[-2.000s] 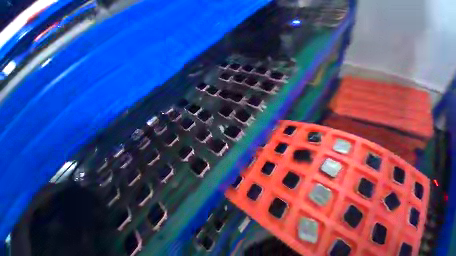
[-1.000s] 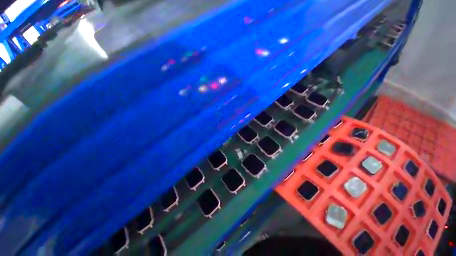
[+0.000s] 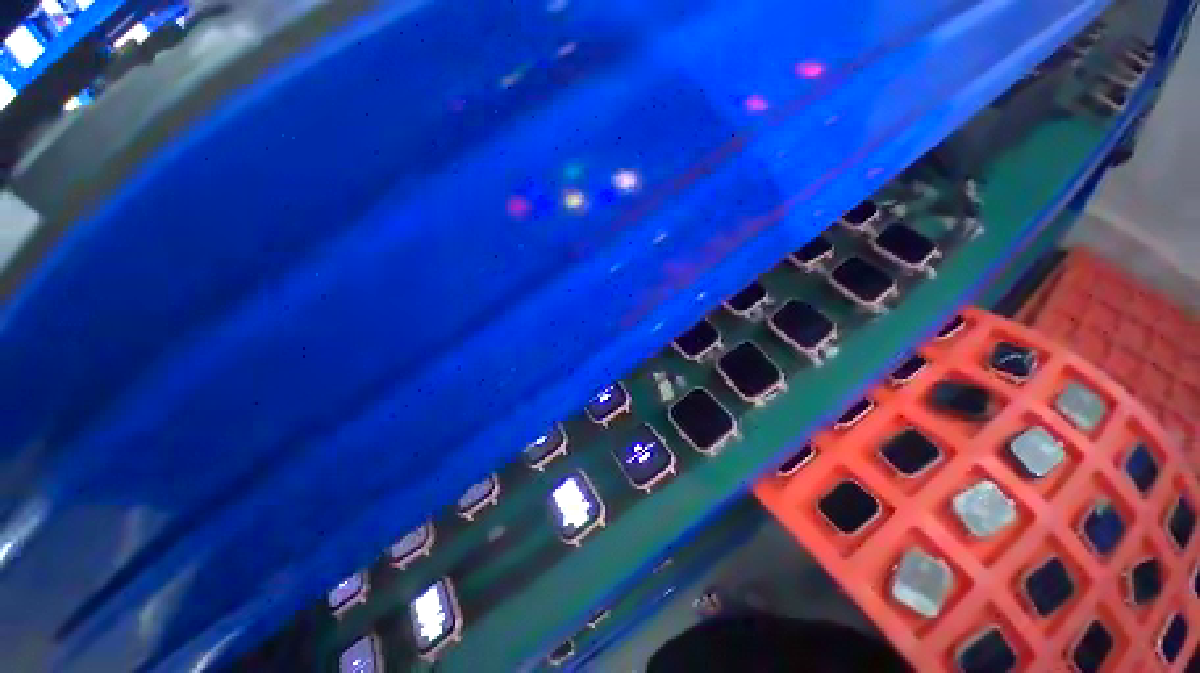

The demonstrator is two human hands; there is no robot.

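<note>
A red-orange component tray is at the lower right, tilted, its edge over the front of the rack shelf. Its square pockets hold watch units, most with dark faces and several pale silvery ones. On the green shelf stand rows of watch units with dark faces. Toward the lower left several are lit, some white, some bluish. No hand can be made out. A dark rounded shape at the bottom edge, left of the tray, cannot be identified.
A broad blue rack beam runs diagonally above the shelf, with small coloured reflections. Stacked red-orange trays stand behind the held-out tray at the right, by a pale wall. Part of a lower shelf level shows below the beam edge.
Several shelf units at the lower left, dark a second ago, are now lit. The view has shifted; the shelf rows and tray appear further right, and the blue beam covers more of the picture.
</note>
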